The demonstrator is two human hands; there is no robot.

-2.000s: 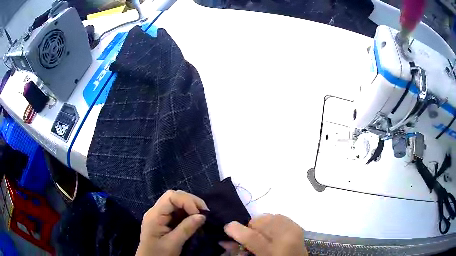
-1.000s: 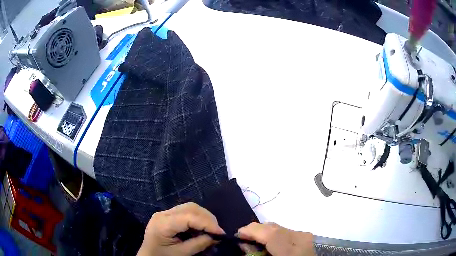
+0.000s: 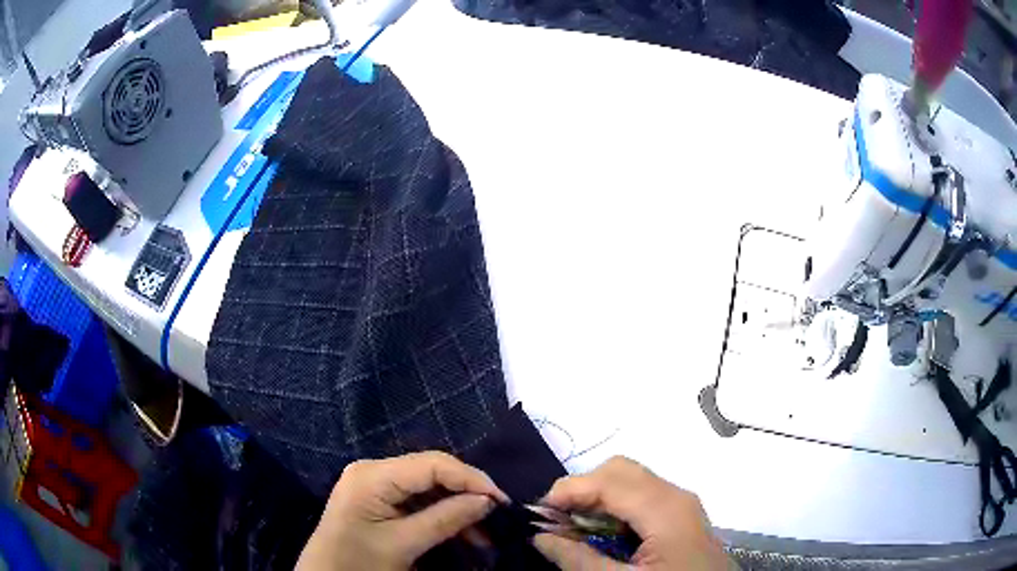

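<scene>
The dark checked garment panel (image 3: 362,290) lies on the white table, running down to my hands. A plain dark facing piece (image 3: 522,448) shows at its lower right corner. My left hand (image 3: 407,519) pinches the dark cloth between thumb and fingers at the table's front edge. My right hand (image 3: 630,519) holds small thread snips (image 3: 574,521), their metal blades pointing left at the cloth close to my left fingertips. The lower part of the cloth is hidden by my hands and the picture's edge. Loose threads (image 3: 571,437) lie on the table beside the facing.
The sewing machine head (image 3: 892,201) stands at the right, with black shears (image 3: 981,457) beside it. A grey metal box with a fan grille (image 3: 151,112) is at the left. A dark garment pile (image 3: 691,28) lies behind. Blue and red crates (image 3: 78,474) are below left.
The snips' blades now show between my right fingers and the cloth, where before they were mostly hidden. My right hand has turned and lifted slightly. The view has shifted a little.
</scene>
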